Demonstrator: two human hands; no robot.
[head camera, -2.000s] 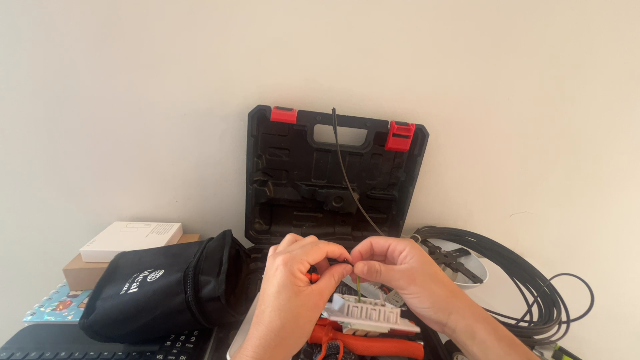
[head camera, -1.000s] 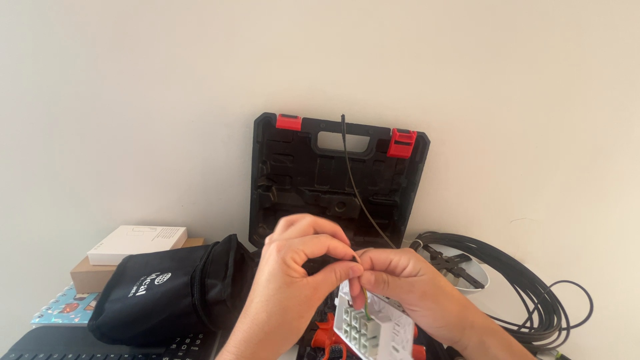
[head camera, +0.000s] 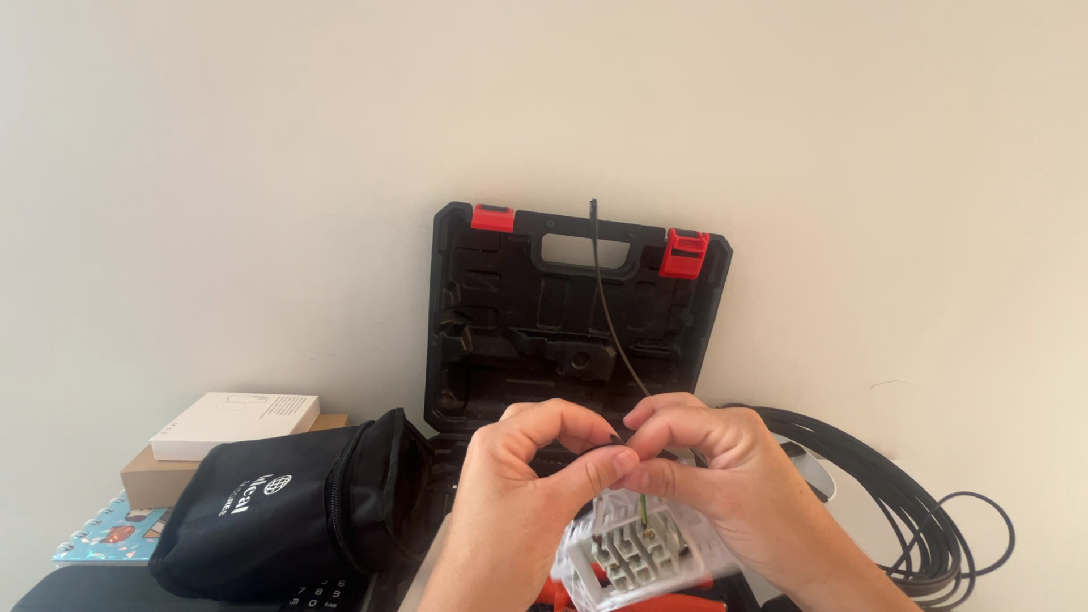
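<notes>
My left hand (head camera: 544, 501) pinches a small dark piece, perhaps a cable end, between thumb and fingers. My right hand (head camera: 710, 476) meets it at the fingertips and grips the same spot; the fingers hide most of the piece. Below the fingertips sits a white plastic terminal block (head camera: 633, 548) with several slots, in clear wrapping. A green wire (head camera: 644, 510) rises from the block toward my hands. A black cable (head camera: 608, 306) stands up behind my right hand, its free end in front of the case handle.
Behind my hands a black plastic tool case (head camera: 569, 340) stands with its lid raised and red latches. A black zippered pouch (head camera: 255, 518), a white box (head camera: 238, 421), a spiral notebook (head camera: 110, 535) and a dark keypad (head camera: 314, 595) lie left. Coiled black cable (head camera: 918, 527) is at right. Orange-red handles (head camera: 671, 603) show below.
The terminal block has turned between the frames and now lies tilted below my fingertips. Both hands stay together, with the fingers shifted slightly.
</notes>
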